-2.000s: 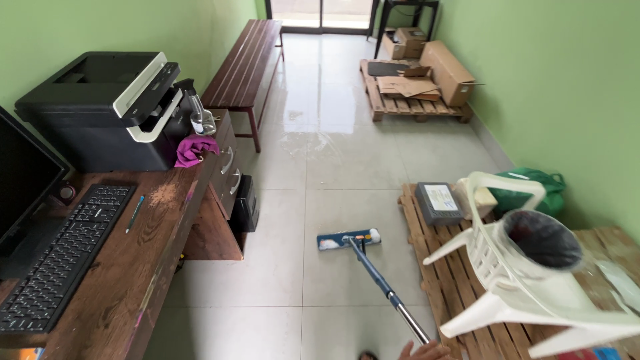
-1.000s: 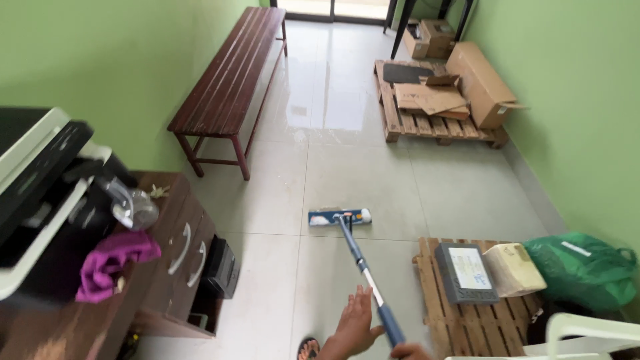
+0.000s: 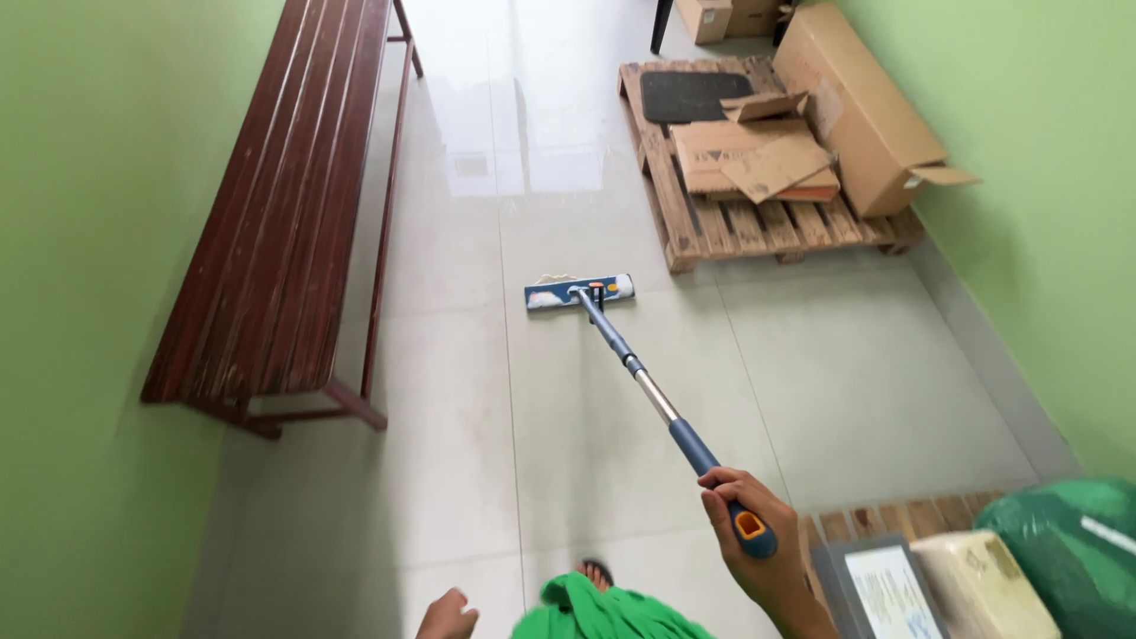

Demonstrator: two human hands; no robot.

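My right hand is closed around the blue grip of a flat mop, near the orange-rimmed hole at its end. The pole runs up and left to a flat blue and white mop head lying on the pale tiled floor. At the bottom edge, my left hand is apart from the pole, its fingers curled; nothing shows in it. Between my hands hangs green cloth, with a sandaled foot just beyond it.
A dark red slatted bench stands along the left green wall. At right, a wooden pallet holds flattened cardboard and a long cardboard box. Lower right, another pallet lies by a grey box and green plastic bag.
My left hand has moved away from the pole since one second ago, when it was beside it. The view has moved forward along the room; the desk and printer are out of view.
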